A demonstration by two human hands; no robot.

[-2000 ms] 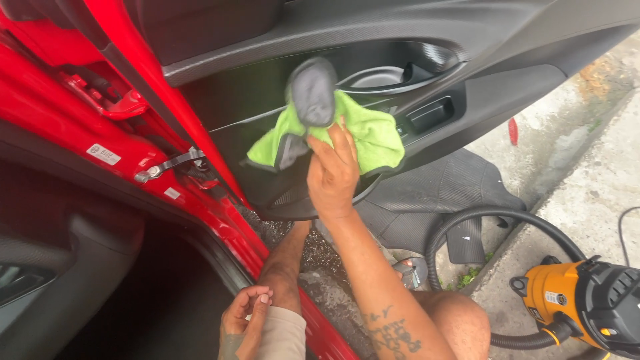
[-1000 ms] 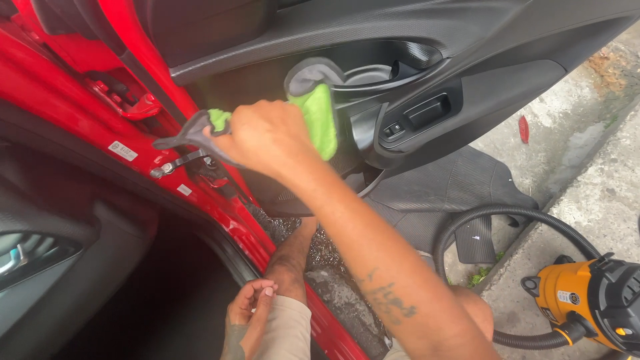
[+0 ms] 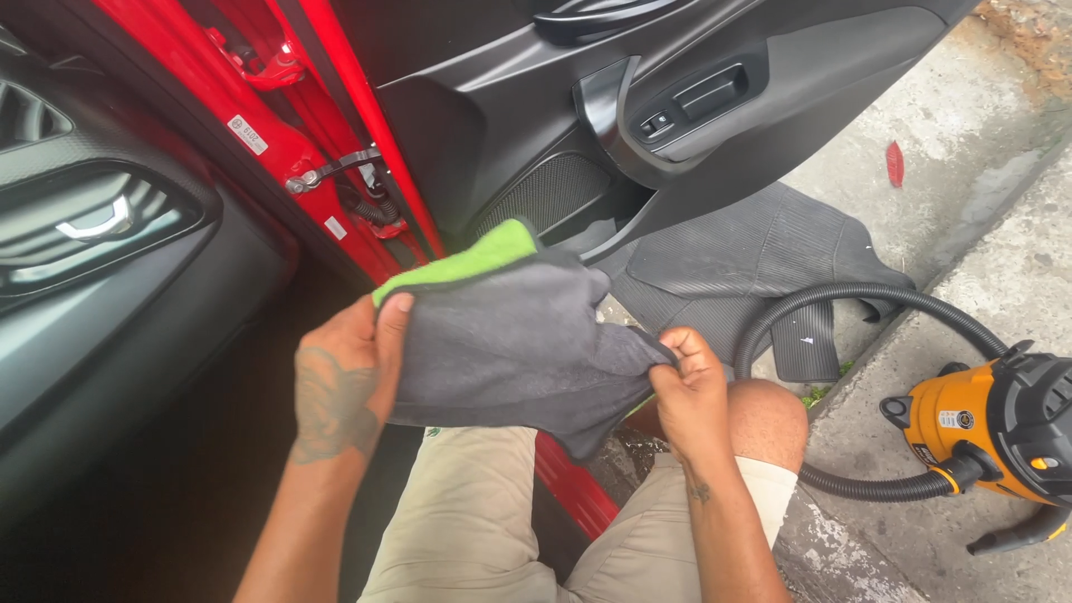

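A grey and green microfibre cloth (image 3: 502, 343) is spread between my two hands above my lap, grey side up, with a green edge folded over at the top left. My left hand (image 3: 347, 377) grips its left edge, thumb on top. Its right corner is pinched between the thumb and fingers of my right hand (image 3: 691, 381). Just beyond the cloth is the black inner panel of an open red car door (image 3: 536, 109), with a door pocket, a speaker grille and a window switch (image 3: 656, 124).
A yellow and black vacuum cleaner (image 3: 963, 419) stands at the right on concrete, its black hose (image 3: 879, 291) curving beside ribbed rubber mats (image 3: 754, 243). The dashboard (image 3: 75, 318) is at the left. A door check strap (image 3: 335, 170) joins door and red body.
My right hand has moved from the door panel down to above my lap with the cloth. My left hand, empty before, now holds the cloth too, which is spread out.
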